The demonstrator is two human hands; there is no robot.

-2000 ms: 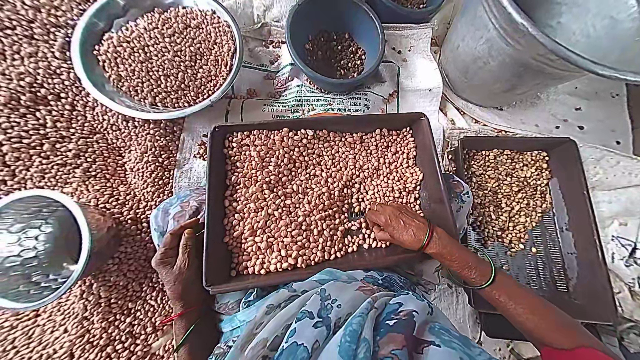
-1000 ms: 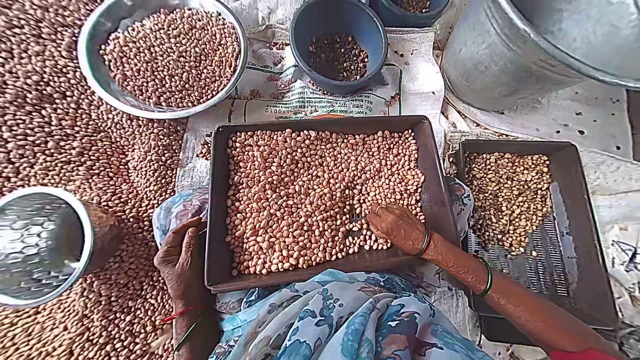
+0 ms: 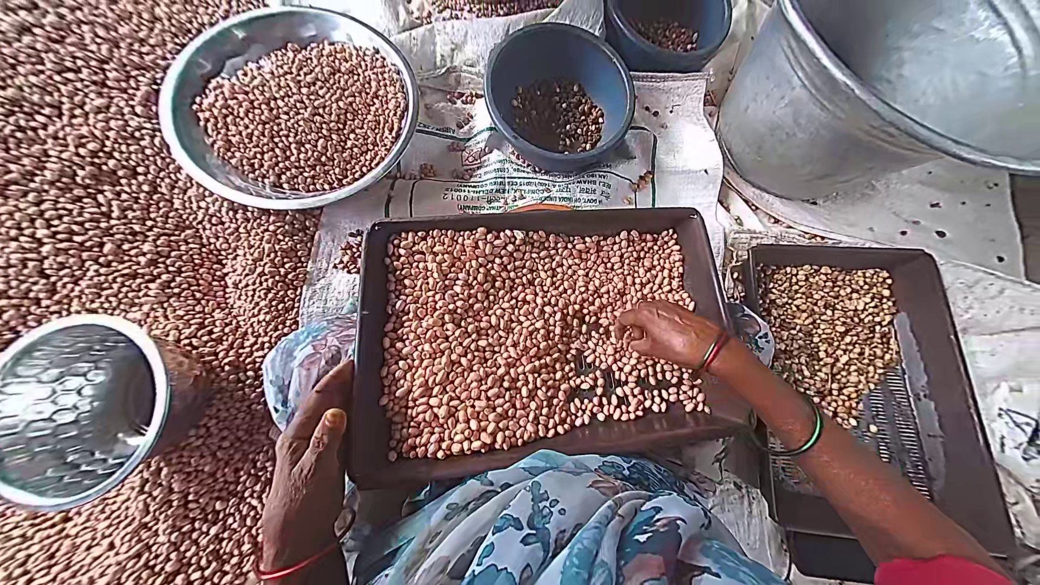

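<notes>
A dark rectangular tray with a slotted bottom [image 3: 707, 252] lies across my lap, spread with pinkish-brown peanut kernels [image 3: 487, 333]. My left hand [image 3: 313, 455] grips the tray's left side, thumb outside near the lower left corner. My right hand [image 3: 666, 333] rests among the kernels in the right part of the tray, fingers curled down; whether a kernel is between the fingertips cannot be told. Just below and left of that hand, slots of the tray's bottom show between the kernels.
At right, a second slotted tray [image 3: 959, 422] holds yellowish-brown pieces. A steel basin of kernels [image 3: 410, 106], blue bowls [image 3: 561, 162] [image 3: 707, 57] and a large metal tub [image 3: 796, 138] stand beyond. A steel pot [image 3: 166, 390] lies on the kernel heap [image 3: 236, 260] at left.
My right hand has moved slightly up within the tray, and more kernels now lie apart with bare slots showing below it. My left hand stays at the tray's left side.
</notes>
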